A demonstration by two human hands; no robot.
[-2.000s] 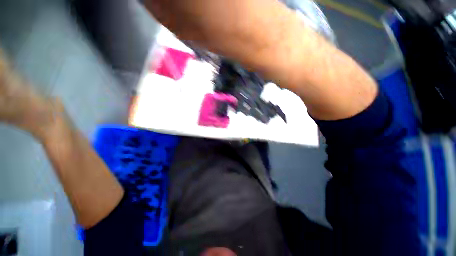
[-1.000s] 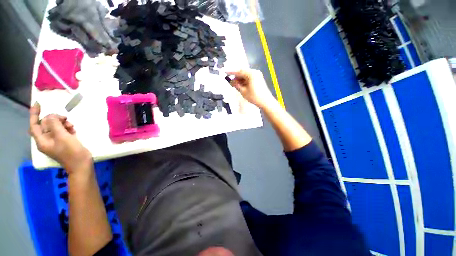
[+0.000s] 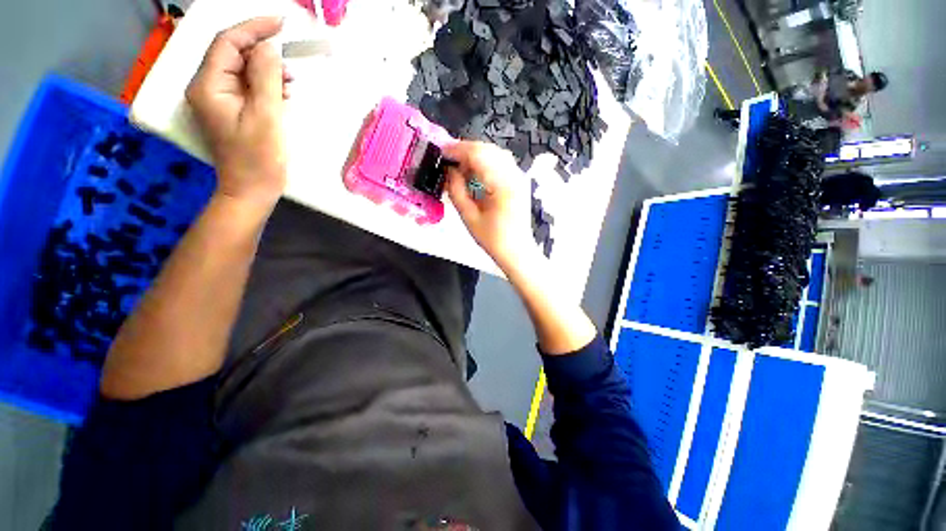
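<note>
The pink holder (image 3: 380,154) lies near the table's front edge, with a black insert (image 3: 428,169) in its middle. My right hand (image 3: 488,197) is at the holder's right side, fingertips on or just over the black insert; whether they pinch a black pad is too small to tell. My left hand (image 3: 241,99) is raised over the table's left part, thumb and finger at the end of a small grey strip (image 3: 306,48), which it seems to hold. Loose black pads (image 3: 508,78) are heaped beyond the holder.
A blue bin (image 3: 23,171) with scattered black parts stands left of the table (image 3: 322,197). A pink pad (image 3: 334,9) is cut off at the top. A clear plastic bag (image 3: 669,73) lies at the far right. Blue racks (image 3: 664,259) and a person (image 3: 853,91) are beyond.
My right hand has moved from the table's right side to the pink holder. My left hand has come to the grey strip. The view has turned, showing more of the bin and racks.
</note>
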